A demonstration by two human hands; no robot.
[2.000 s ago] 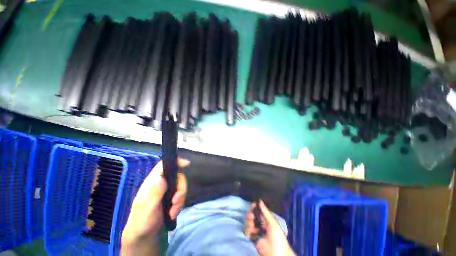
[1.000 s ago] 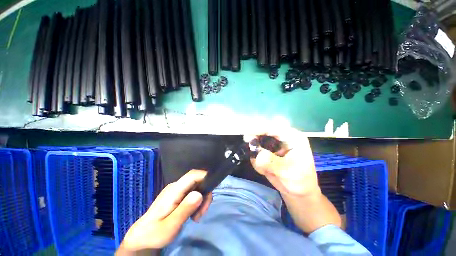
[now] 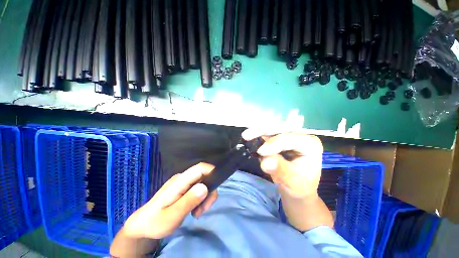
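Observation:
My left hand (image 3: pixel 168 204) is closed around a black tube (image 3: pixel 224 169) held slanted over my lap, its open end up and to the right. My right hand (image 3: pixel 294 158) is at that end, its thumb and fingers on a small black end cap (image 3: pixel 253 145) at the tube's mouth. How far the cap sits in the tube cannot be told. Another small dark piece (image 3: pixel 289 155) shows within my right hand. Loose end caps (image 3: pixel 353 93) lie scattered on the green bench below the right-hand row of tubes (image 3: pixel 297 30).
Another row of black tubes (image 3: pixel 116 45) lies on the bench (image 3: pixel 261 85) at left, with several caps near it. A clear plastic bag (image 3: pixel 435 101) is at right. Blue crates (image 3: pixel 109 186) stand left and right (image 3: pixel 360 201) below the bench. Brown cartons (image 3: pixel 420 174) are at right.
My right hand has come up from my lap and brought a small black piece to the tube's end. The tube has gone from near upright to slanted. In the last second the cap has met the tube's mouth.

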